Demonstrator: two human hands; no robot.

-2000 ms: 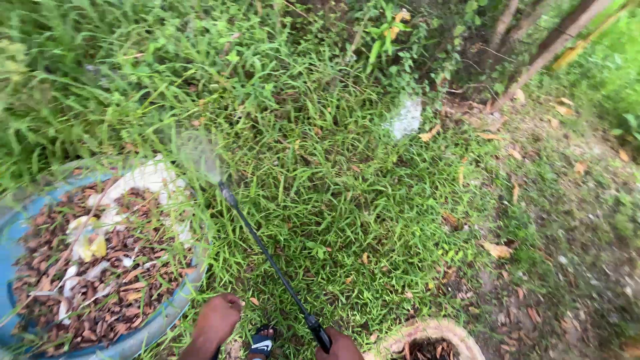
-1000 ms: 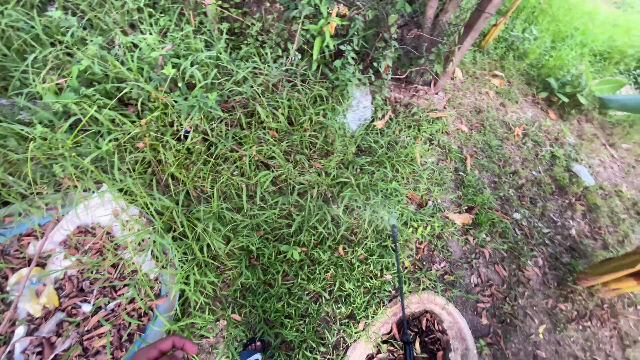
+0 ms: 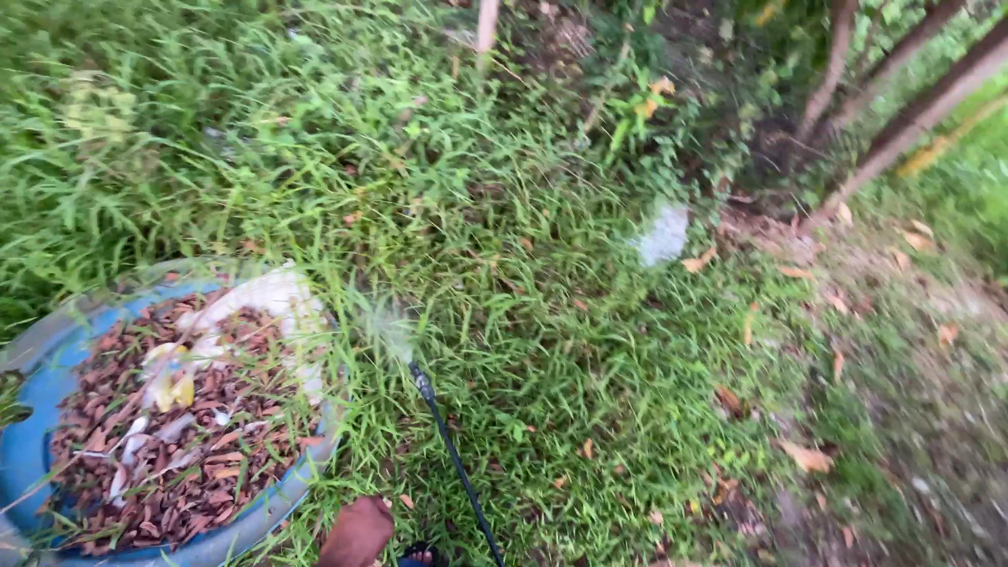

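Note:
A thin black spray wand slants up from the bottom edge over the grass. A fine mist leaves its nozzle beside the rim of a round blue tub, which holds dry brown leaves. My left hand is low in the view, between the tub and the wand and apart from both; its fingers are blurred and whether they grip anything does not show. The wand's lower end is out of view, and so is my right hand.
Grass surrounds the tub. Slim trunks rise at the upper right, near a pale, crumpled scrap. Bare soil with fallen leaves lies at the right. Part of a foot in a dark sandal shows at the bottom.
The spraying tip has moved left, from above the round planter to the grass beside the blue tub. The planter has left the view, which has swung left.

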